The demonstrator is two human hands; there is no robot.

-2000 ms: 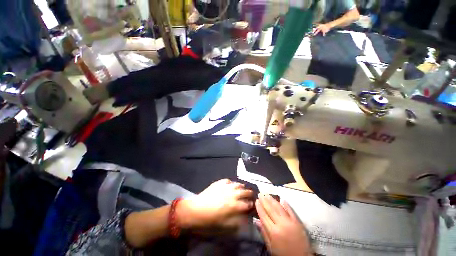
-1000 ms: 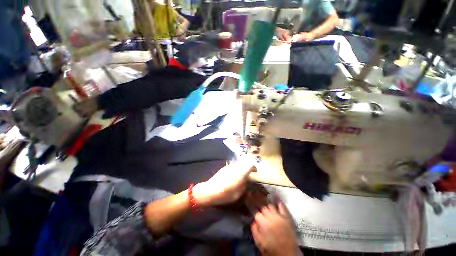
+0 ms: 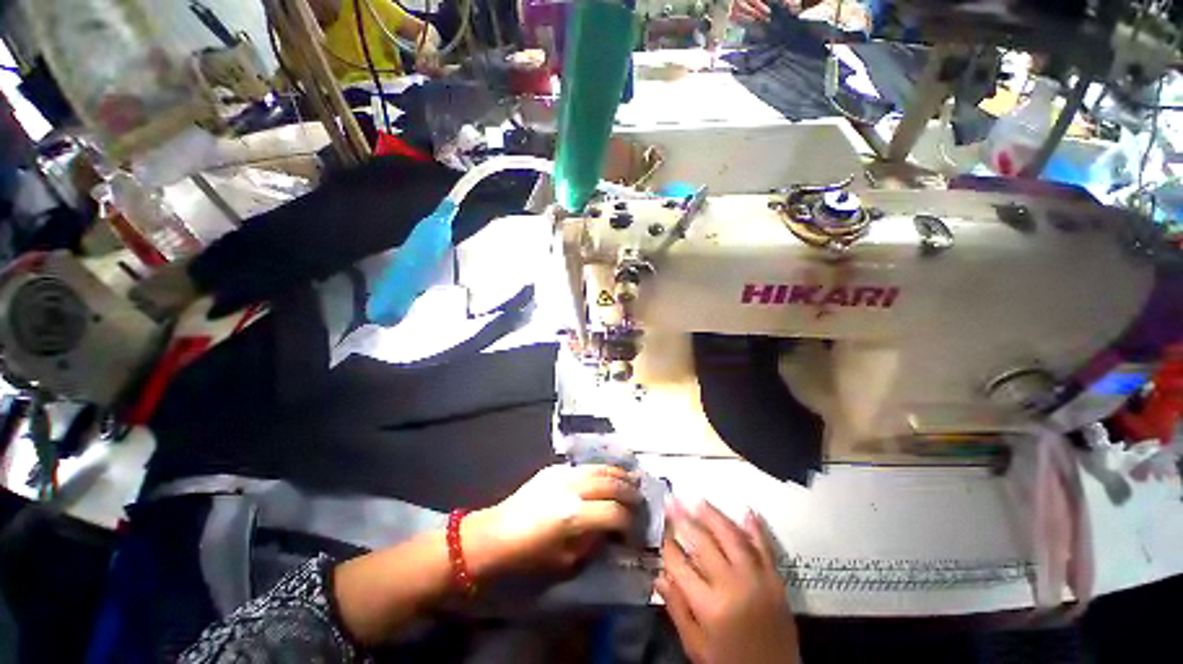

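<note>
A large dark cloth panel [image 3: 454, 422] lies left of the needle, with pale cloth around it. A small pale grey piece [image 3: 653, 506] lies at its right edge, in front of the presser foot [image 3: 610, 363]. My left hand [image 3: 571, 519], with a red bead bracelet, has its fingers bent on the grey piece, pinching its left side. My right hand [image 3: 724, 577] lies palm down with its fingers spread at the piece's right edge. Its fingertips are near the piece and I cannot tell if they hold it.
The white HIKARI machine head [image 3: 830, 279] stands right of my hands. A blue lamp paddle [image 3: 413, 266] and a green holder [image 3: 594, 104] are behind. Black cloth [image 3: 759, 402] lies under the machine arm. A ruler scale [image 3: 908, 572] marks the table. People's hands show at the back.
The view has shifted, so the machine sits further left. My left hand has come back from near the needle toward the table's front edge. The small grey piece now shows between my hands.
</note>
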